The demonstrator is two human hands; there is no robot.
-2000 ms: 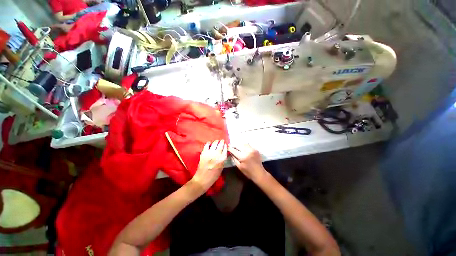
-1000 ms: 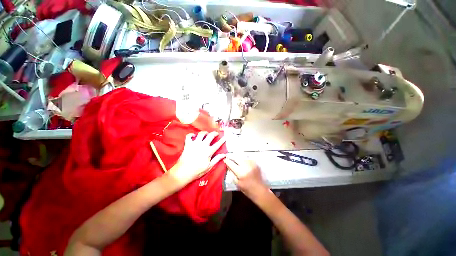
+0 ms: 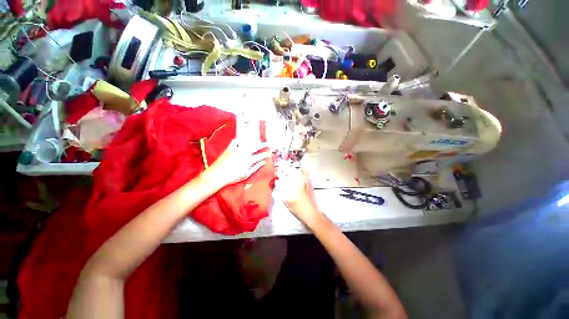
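Note:
A large red garment [image 3: 168, 149] lies bunched on the white machine table and hangs down at the left. A thin yellow strip [image 3: 204, 152] shows on it. My left hand [image 3: 240, 163] lies on the garment, fingers spread, near its right edge. My right hand [image 3: 294, 190] is at the garment's edge just below the needle area; its fingertips are washed out by glare, so its grip is unclear. The cream sewing machine [image 3: 399, 134] marked JACK stands to the right of the needle. The needle and presser foot are hard to make out in the glare.
Dark snips [image 3: 363, 197] lie right of my right hand. Black-handled scissors [image 3: 412, 192] and small metal parts [image 3: 440, 200] lie by the machine's base. A rear tray [image 3: 206, 79] holds spools and yellow-tan strips. A white tray [image 3: 59, 168] with scraps stands at the left.
The garment and both hands have moved up towards the needle area. The garment's lower edge has drawn up from the table's front edge, baring more white table.

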